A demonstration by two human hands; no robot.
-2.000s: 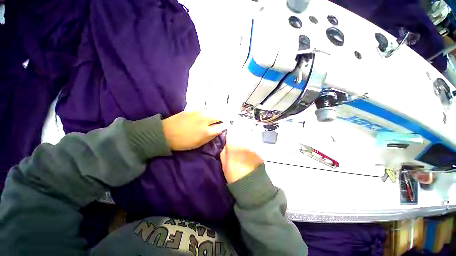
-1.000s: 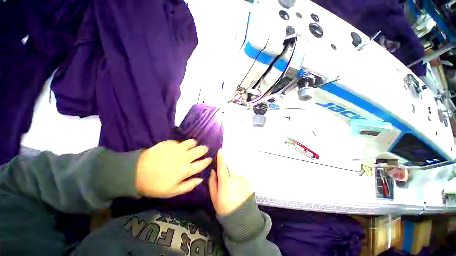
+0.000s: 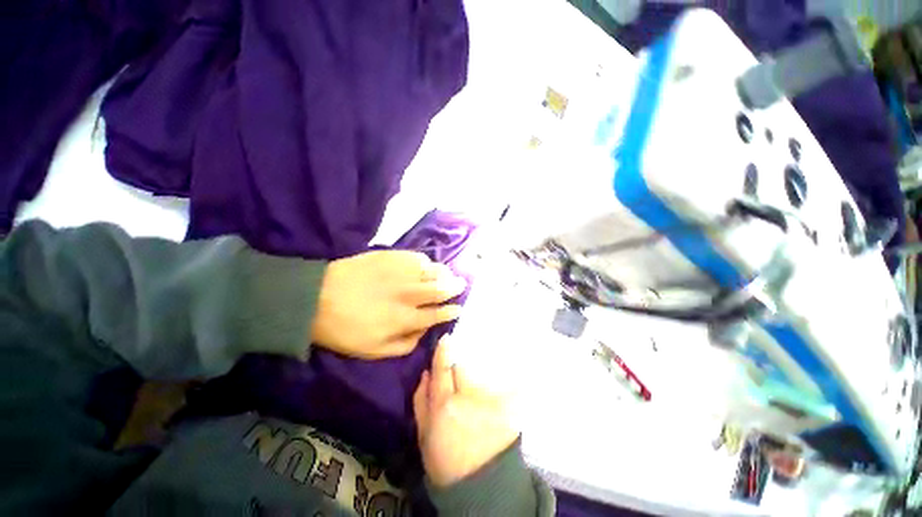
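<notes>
The dark purple garment point(image 3: 324, 121) lies heaped on the white table and runs down to my lap. Its edge point(image 3: 442, 234) shines near the needle area point(image 3: 551, 265) of the white and blue sewing machine point(image 3: 698, 162). My left hand point(image 3: 389, 303) grips the cloth just left of the needle area, fingertips at the edge. My right hand point(image 3: 460, 419) lies below it at the cloth's right side, fingers together and pointing up; whether it pinches the cloth is hidden by glare and blur.
Red and silver snips point(image 3: 625, 372) lie on the table point(image 3: 596, 444) right of my right hand. A small dark tray point(image 3: 751, 468) is at the lower right. More purple cloth point(image 3: 844, 131) is behind the machine.
The view has shifted and tilted, so the machine appears farther right. My left hand has moved up closer to the needle area, its fingers drawn together on the cloth. My right hand stays low.
</notes>
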